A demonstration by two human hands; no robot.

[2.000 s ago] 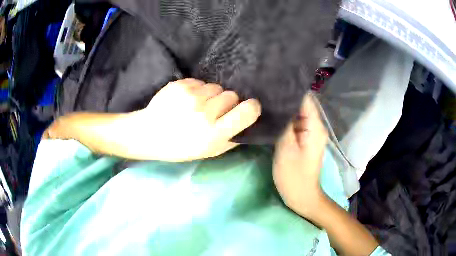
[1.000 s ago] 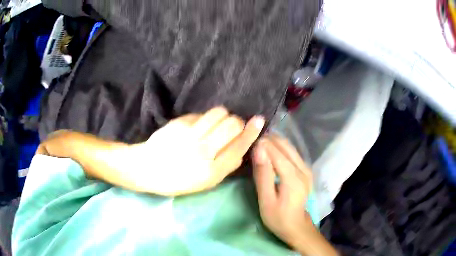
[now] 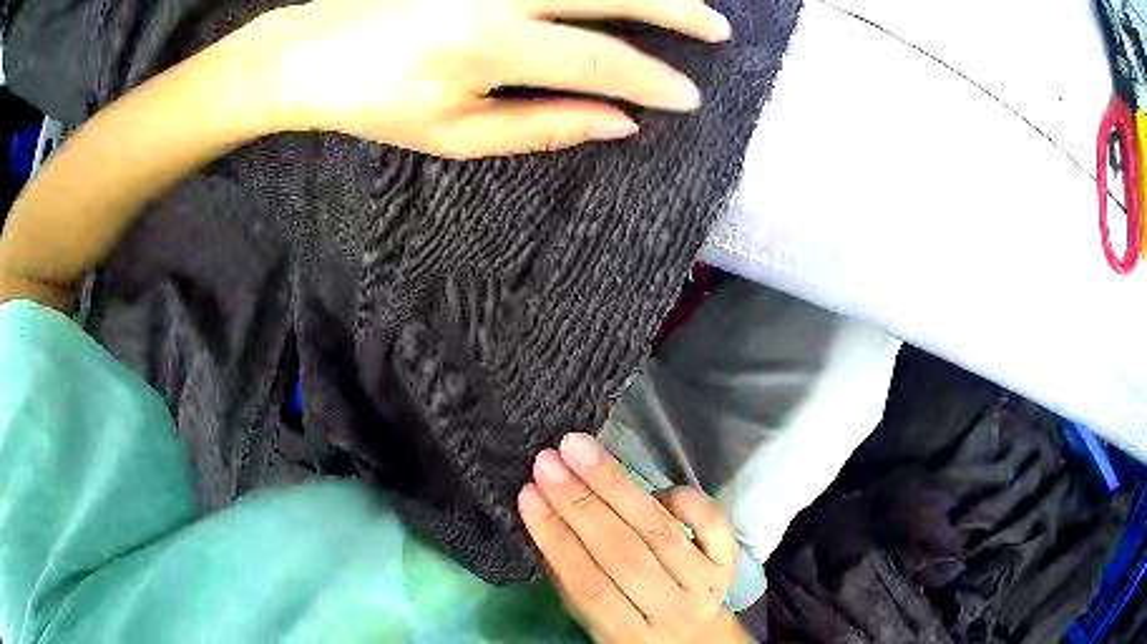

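Observation:
A large dark garment panel (image 3: pixel 503 277) lies over the white table's edge and hangs over my lap. Its slightly frayed raw edge runs down its right side. My left hand (image 3: pixel 503 76) lies flat on the upper part of the panel, fingers spread and pointing right, holding nothing. My right hand (image 3: pixel 629 541) is at the panel's lower right edge, fingers extended together against the cloth; its thumb side is partly hidden, so I cannot tell whether it pinches the edge.
Scissors with a red and a yellow handle loop (image 3: pixel 1118 189) lie on the white table (image 3: pixel 931 164) at the right. A thin dark thread runs across the table. A grey and white sheet (image 3: pixel 805 440) hangs below the table edge. Dark crumpled cloth (image 3: pixel 943 503) sits at the lower right, beside blue plastic.
My left hand has moved up and opened flat on the panel. My right hand has moved down along its edge. More of the table and the scissors now show.

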